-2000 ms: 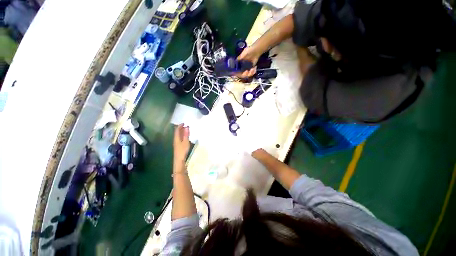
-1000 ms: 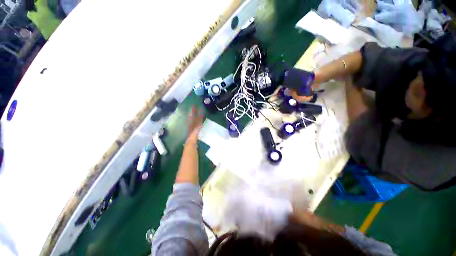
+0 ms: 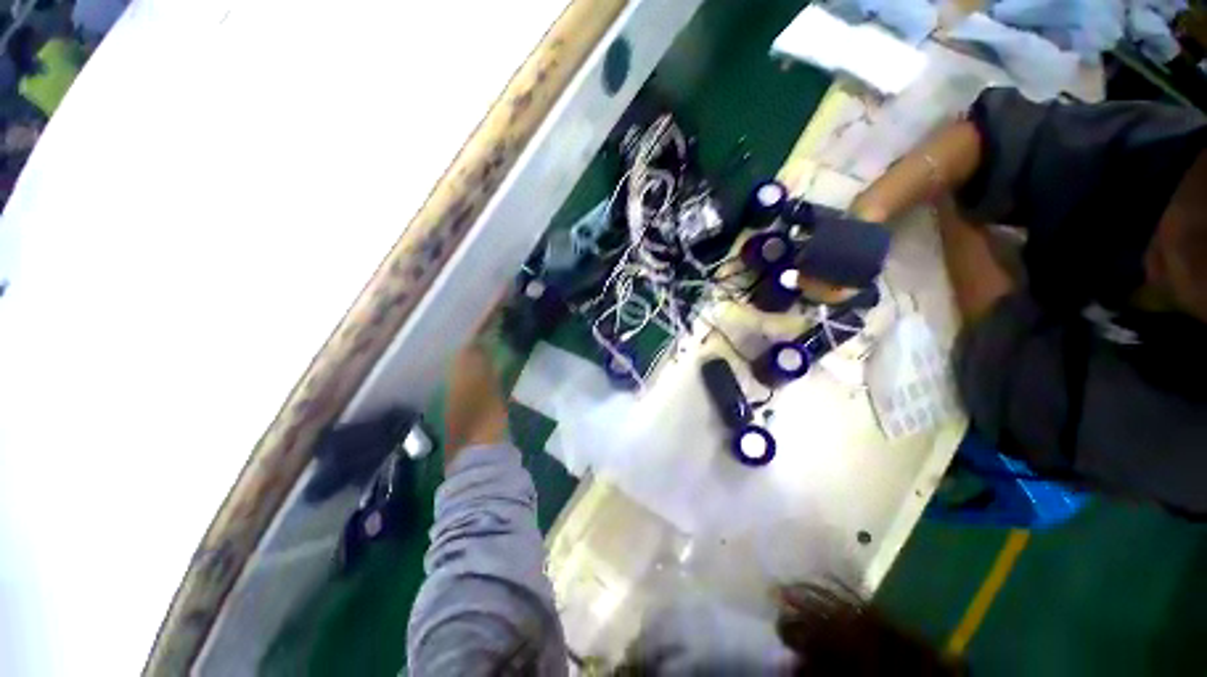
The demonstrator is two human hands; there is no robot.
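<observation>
My left hand (image 3: 474,368) reaches out over the green surface at centre left. Its blurred fingers are at a dark appliance body (image 3: 534,307); I cannot tell if they grip it. My right hand is not in view. White sheets (image 3: 563,384) lie just right of my left hand. A dark hair dryer body (image 3: 725,390) with a purple-ringed round end lies on the bench (image 3: 807,489). White cables (image 3: 649,251) lie tangled among dark units. A pale blue unit (image 3: 582,232) lies left of the cables.
A co-worker's arm (image 3: 920,172) reaches over the bench from the right, the hand at a dark block-shaped unit (image 3: 845,249). A white sheet with a printed grid (image 3: 913,390) lies near the bench edge. A raised rail (image 3: 357,318) runs along the left. Hair blocks the bottom centre.
My left hand has come to the dark appliance body. My right arm has gone out of view. The co-worker's dark unit has shifted right and down. The view has shifted slightly.
</observation>
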